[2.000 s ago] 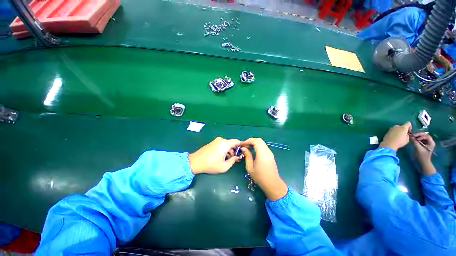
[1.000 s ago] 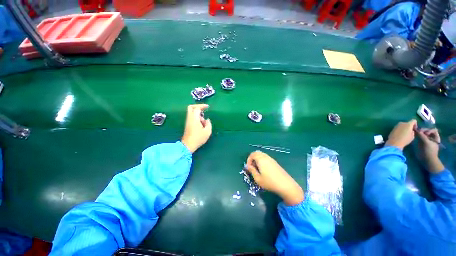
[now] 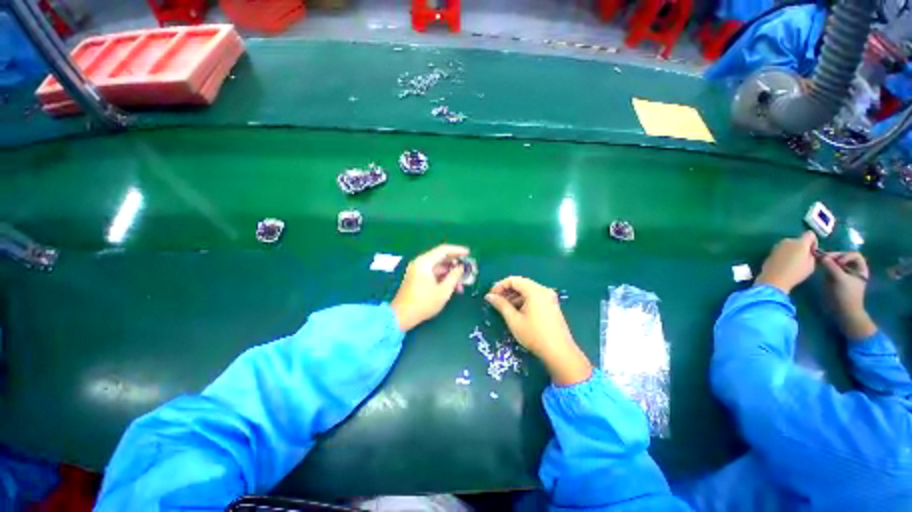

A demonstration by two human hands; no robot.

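My left hand (image 3: 432, 285) holds a device module (image 3: 467, 270) between thumb and fingers, above the bench. My right hand (image 3: 532, 316) is close on its right, thumb and fingertips pinched together; whether a tiny part is between them cannot be made out. A loose pile of small fitting parts (image 3: 498, 357) lies just below my right hand. A white card (image 3: 386, 262) lies flat left of my left hand. Device modules (image 3: 349, 221) are spaced along the green belt. Clear plastic bags (image 3: 636, 360) lie right of my right forearm.
Another worker's hands (image 3: 788, 264) work at the right, near a white-cased unit (image 3: 820, 218) and a small white piece (image 3: 741, 272). Red-orange trays (image 3: 150, 65), scattered small parts (image 3: 425, 82) and a yellow card (image 3: 672, 119) lie on the far ledge. A grey hose (image 3: 842, 75) hangs upper right.
A module is now in my left hand, which has come back from the belt toward my right hand. My right hand has lifted off the pile. The belt modules have shifted left.
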